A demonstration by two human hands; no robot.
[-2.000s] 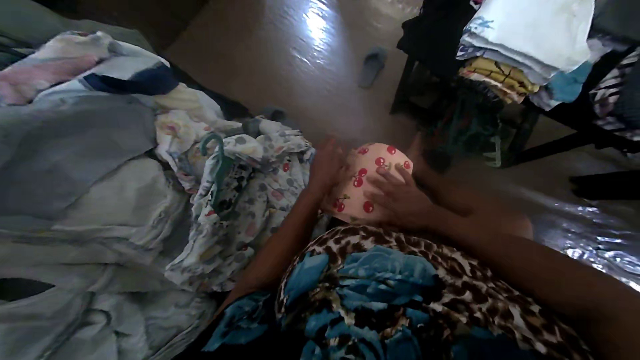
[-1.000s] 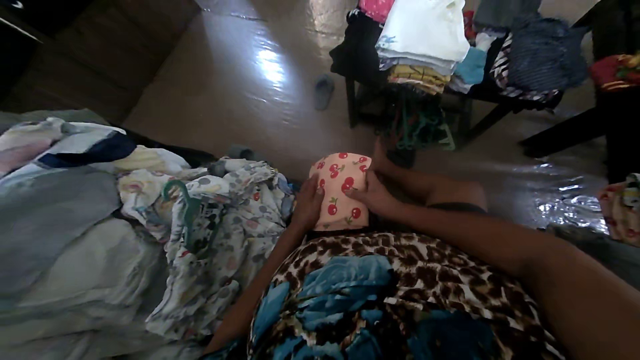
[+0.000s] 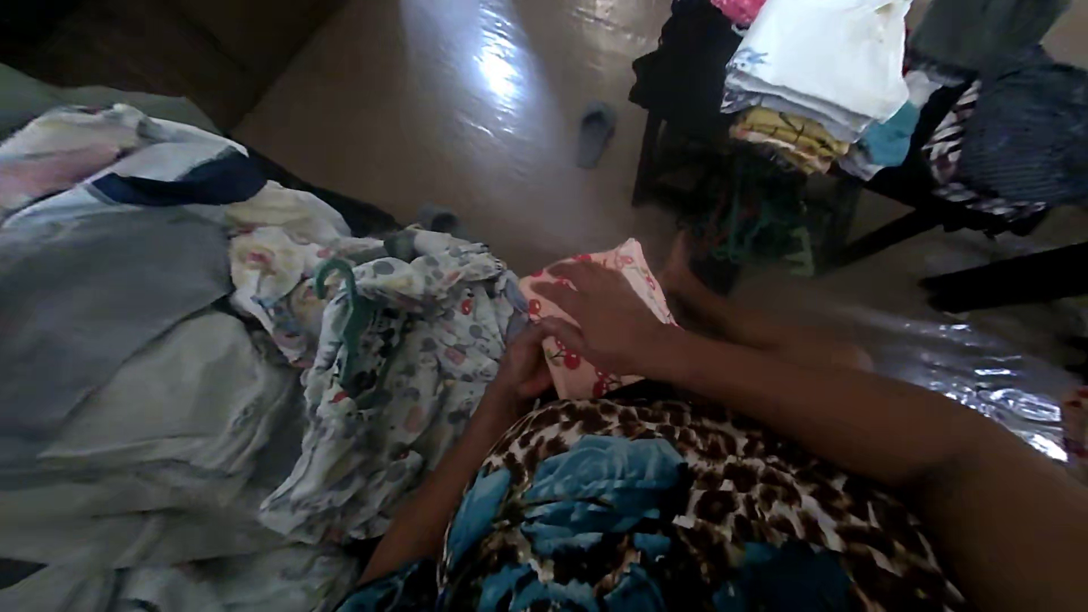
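A folded pink cloth with red cherries lies on my lap, above the leopard-and-flower print garment I wear. My left hand holds its left edge, the fingertips partly hidden. Across its top lies my right hand, fingers spread, with the thumb side near my left hand. To the left, a white garment with grey dots and small prints is heaped, and a green clothes hanger rests in it.
Grey and white clothes are piled at the left. At the upper right, a stack of folded clothes sits on a dark stand, with green hangers below. A slipper lies on the shiny floor.
A second ago my right hand held the cloth's right edge; now it lies flat across the top. The cloth has tilted. The view had swung to the right before that.
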